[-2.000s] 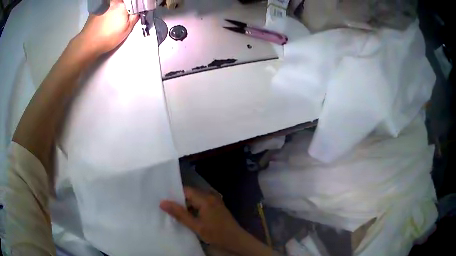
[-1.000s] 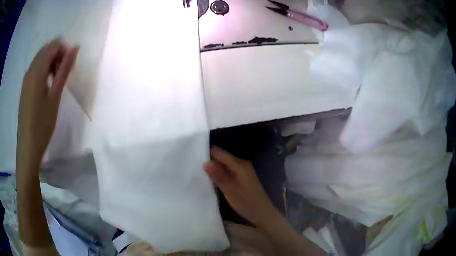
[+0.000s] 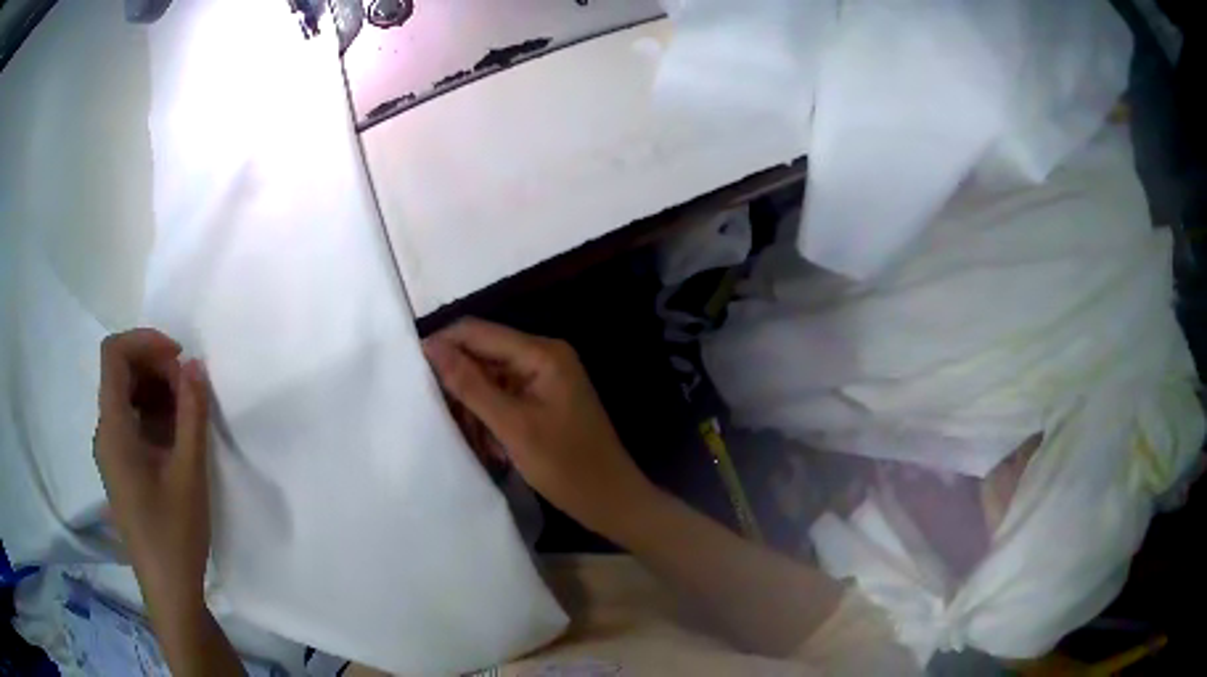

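Observation:
A long white fabric piece (image 3: 305, 384) runs from the presser foot and needle (image 3: 311, 16) at the top down over the table's front edge. My right hand (image 3: 523, 410) pinches its right edge just below the table edge. My left hand (image 3: 159, 423) is at its left edge, thumb and fingers curled close together at the cloth; whether they grip it cannot be told for sure. A small dark round disc (image 3: 388, 11) lies right of the needle, cut by the top edge.
The pale machine table (image 3: 569, 172) has a worn dark seam. White cloth pieces (image 3: 900, 357) are heaped at the right, hanging past the table edge. A yellow bar (image 3: 725, 476) stands below. Papers and plastic (image 3: 106, 628) lie at lower left.
My left hand has come down from beside the needle to the cloth's left edge. My right hand still pinches the right edge, now nearer the table edge. The snips have left the view.

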